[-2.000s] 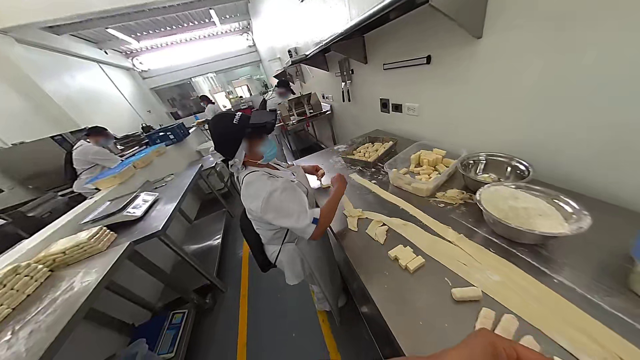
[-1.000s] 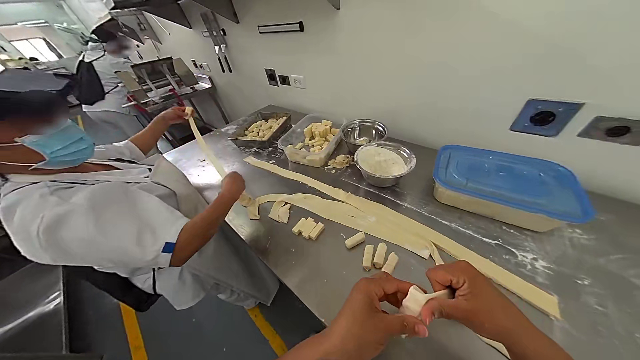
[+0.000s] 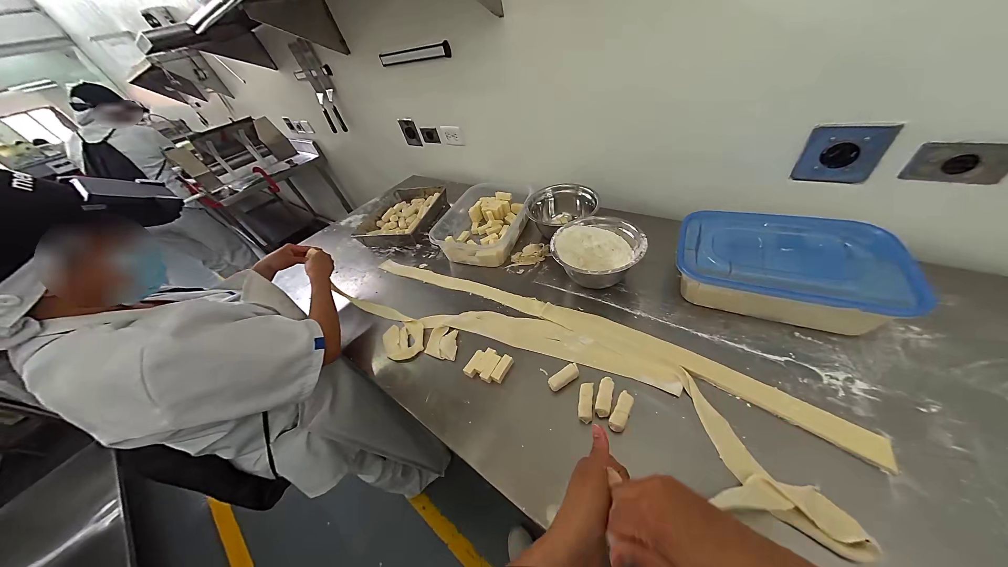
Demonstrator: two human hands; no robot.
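My left hand (image 3: pixel 581 500) and my right hand (image 3: pixel 669 520) are pressed together at the table's near edge, closed around a small piece of dough (image 3: pixel 613 476) that is mostly hidden between them. Just beyond them lie several dough-wrapped sticks (image 3: pixel 604 397), with one more wrapped roll (image 3: pixel 563 376) set apart. Bare cheese-like sticks (image 3: pixel 488 365) sit in a row to the left, beside cut dough scraps (image 3: pixel 441 343). Long flat dough strips (image 3: pixel 630 339) run diagonally over the steel table. A loose, folded dough strip (image 3: pixel 787 504) lies right of my hands.
A co-worker (image 3: pixel 181 354) stands at left, holding a dough strip's end. Along the wall are a metal tray of pieces (image 3: pixel 402 213), a plastic tub of sticks (image 3: pixel 480 250), a steel bowl (image 3: pixel 563 206), a bowl of flour (image 3: pixel 597 250) and a blue-lidded container (image 3: pixel 803 260).
My hands have come together around the dough piece, which showed between my fingers a second ago. The co-worker's hands, apart before with a strip stretched between them, are now close together. The view swung right earlier.
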